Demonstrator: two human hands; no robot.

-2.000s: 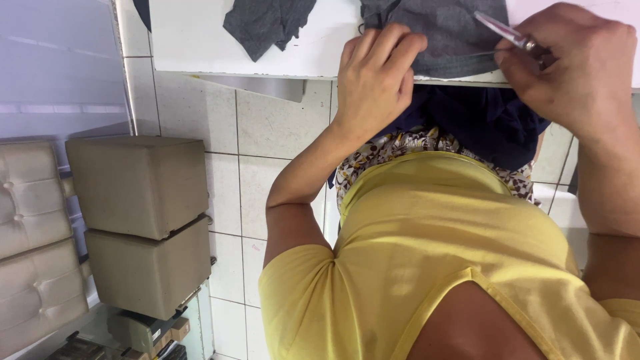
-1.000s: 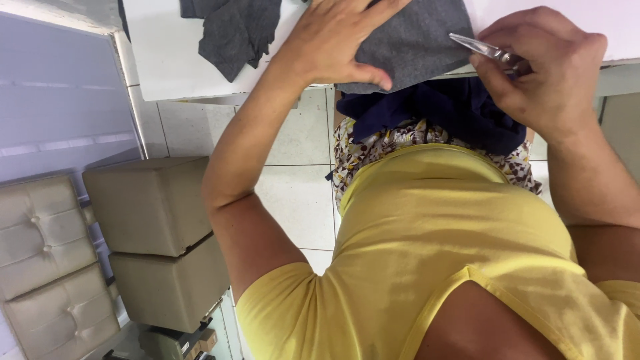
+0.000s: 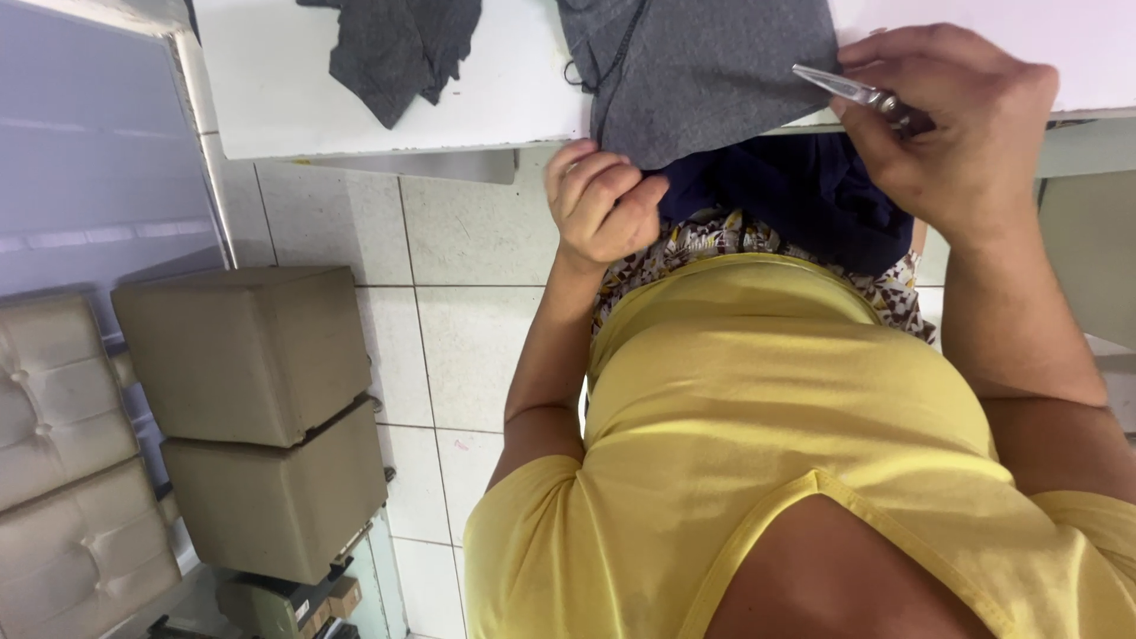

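Observation:
A piece of dark grey fabric [image 3: 710, 75] lies over the front edge of the white table [image 3: 524, 98], with a seam or cord along its left side. My left hand [image 3: 608, 202] has its fingers curled on the fabric's lower left corner at the table edge. In my right hand [image 3: 950, 120] is a pair of small metal snips [image 3: 848, 89], blades pointing left over the fabric's right side; the thumb and index finger touch its right edge. A smaller ragged grey fabric piece [image 3: 404, 49] lies to the left. Dark blue cloth [image 3: 790, 195] rests on my lap.
Two brown upholstered cube stools [image 3: 209, 355] stand on the tiled floor at the left, beside cream tufted cushions [image 3: 67, 390]. A shelf with small boxes [image 3: 342, 596] is at the lower left. Under the table's front edge is a white panel [image 3: 426, 165].
My left hand has moved from on top of the grey fabric down to its lower left corner, and its fingers have curled. The snips stay in my right hand.

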